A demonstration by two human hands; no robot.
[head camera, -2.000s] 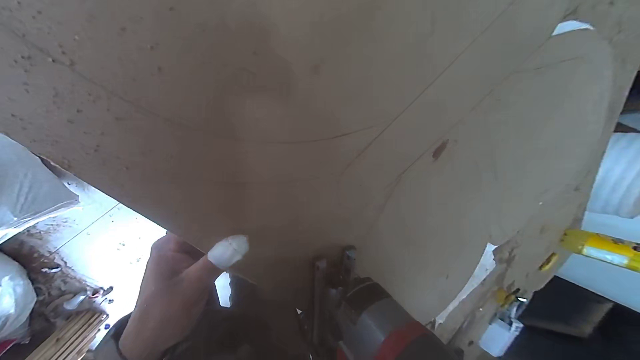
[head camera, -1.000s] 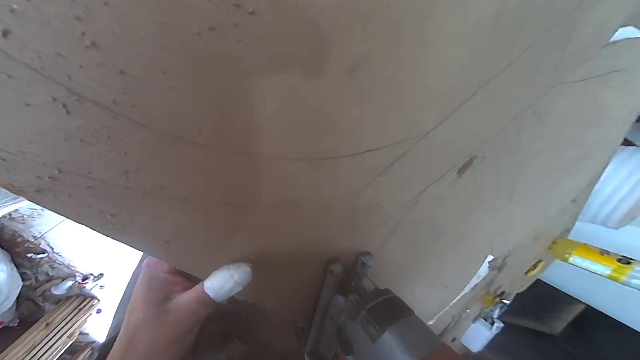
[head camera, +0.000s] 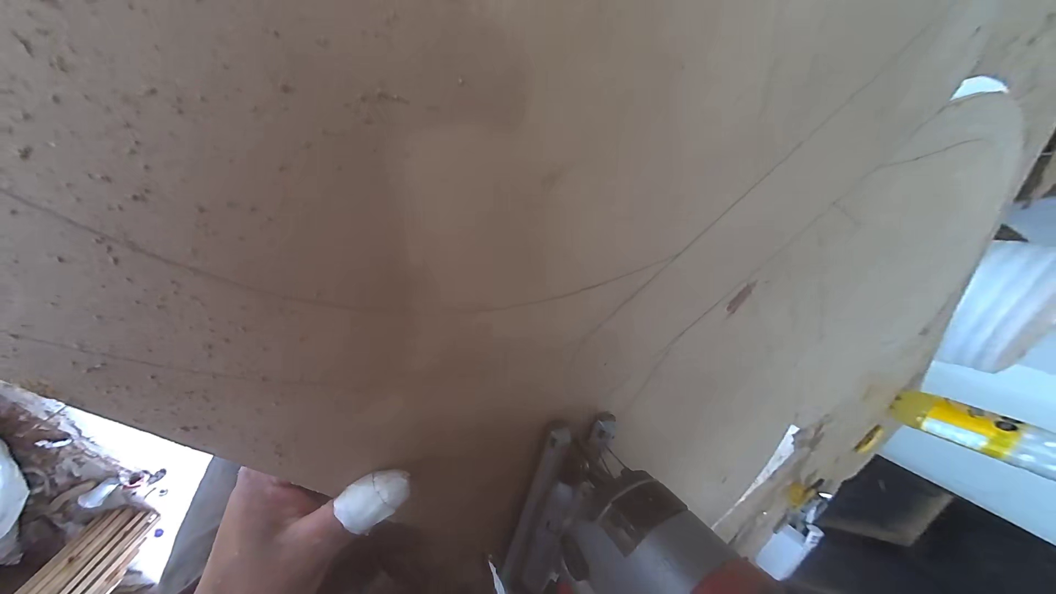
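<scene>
A large brown wooden board (head camera: 462,247) with pencil lines and curves fills most of the head view. My left hand (head camera: 285,528) is at the board's lower left edge, its thumb wrapped in white tape or bandage (head camera: 371,501) and resting over the top face; its fingers are hidden under the board. At the bottom centre a jigsaw (head camera: 643,528), grey with a red part, stands on the board near the lower ends of the pencil lines. Its blade is hidden. My right hand is outside the picture.
Thin wooden strips (head camera: 95,553) and debris lie on the floor at the lower left. A yellow-and-clear tube or bottle (head camera: 973,425) and a white wrapped roll (head camera: 1002,305) are beyond the board's right edge. A cut gap (head camera: 767,470) opens near the lower right.
The view has shifted somewhat over the board. My left thumb stays at the board's lower edge, and the jigsaw remains on the board near the pencil lines.
</scene>
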